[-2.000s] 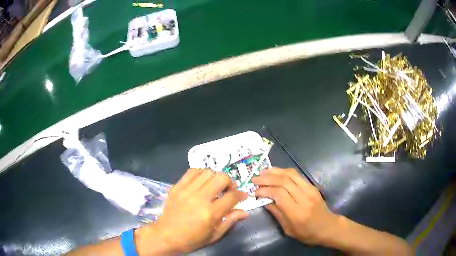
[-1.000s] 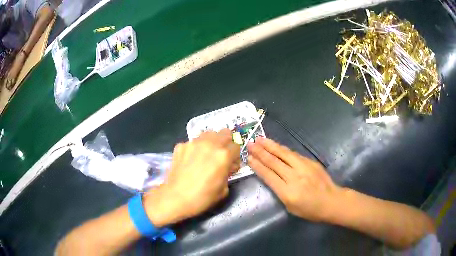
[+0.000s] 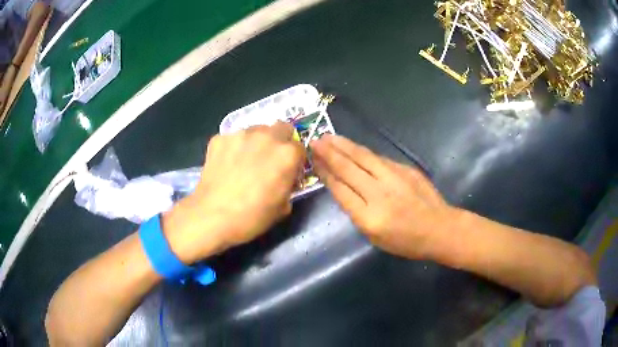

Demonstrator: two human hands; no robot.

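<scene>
A white socket housing (image 3: pixel 269 110) lies open on the dark bench, with a green circuit board, thin coloured wires and brass contact strips (image 3: pixel 326 99) at its right side. My left hand (image 3: pixel 252 179), with a blue wristband, lies over the housing's left and middle, its fingers curled down inside; what its fingertips hold is hidden. My right hand (image 3: pixel 379 196) rests at the housing's right edge, fingers together and fingertips on the parts inside. A clear plastic bag (image 3: pixel 135 195) around the cord lies left of the housing.
A large pile of brass contact strips with white wires (image 3: pixel 535 41) lies at the upper right. A slim black tool (image 3: pixel 400 144) lies right of the housing. Beyond the pale raised edge (image 3: pixel 177 74), the green conveyor carries another housing (image 3: pixel 108 66) with a bagged cord.
The view has shifted, so bench things sit higher and further left. The conveyor housing has moved left. My left hand has gone from beside the housing to curled over it; my right stays at its right edge.
</scene>
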